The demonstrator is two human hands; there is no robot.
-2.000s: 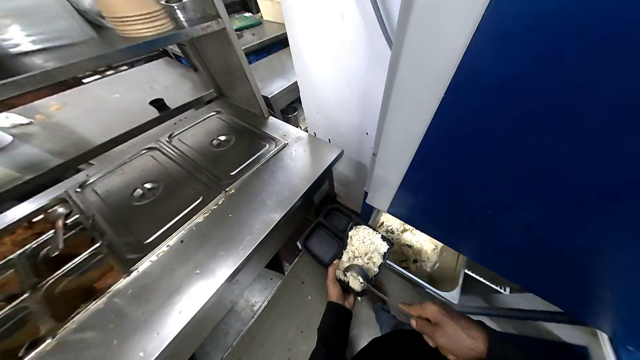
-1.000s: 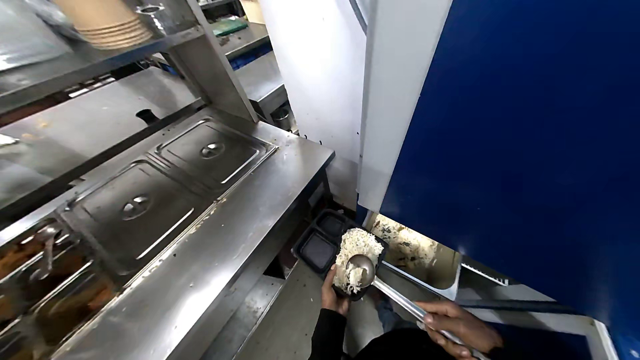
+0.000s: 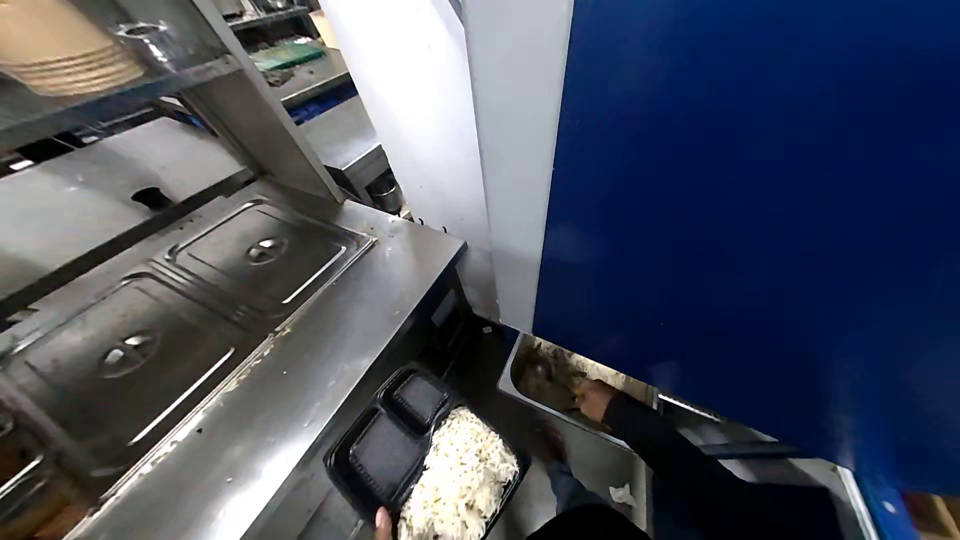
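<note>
A black plastic compartment container point(image 3: 386, 450) has white rice point(image 3: 463, 480) filling its large compartment; its two smaller compartments hold nothing. My left hand point(image 3: 384, 523) grips the container's near edge, with only a fingertip in view. Over a deep stainless steel pan point(image 3: 551, 405) reaches my right hand point(image 3: 595, 400), closed around the handle of a serving spoon. The spoon's bowl point(image 3: 541, 369) is dim, down inside the pan. Rice point(image 3: 600, 371) lies along the pan's far side, partly hidden under the blue panel's edge.
Left of me runs a steel counter point(image 3: 360, 300) with lidded food pans point(image 3: 262, 251). A large blue panel point(image 3: 735, 225) overhangs the steel pan on the right, beside a white upright panel point(image 3: 427, 112). Stacked brown bowls point(image 3: 67, 52) stand on the upper left shelf.
My right hand has moved with the spoon from the container to the steel pan. The spoon was over the container's rice earlier. My left hand still holds the container.
</note>
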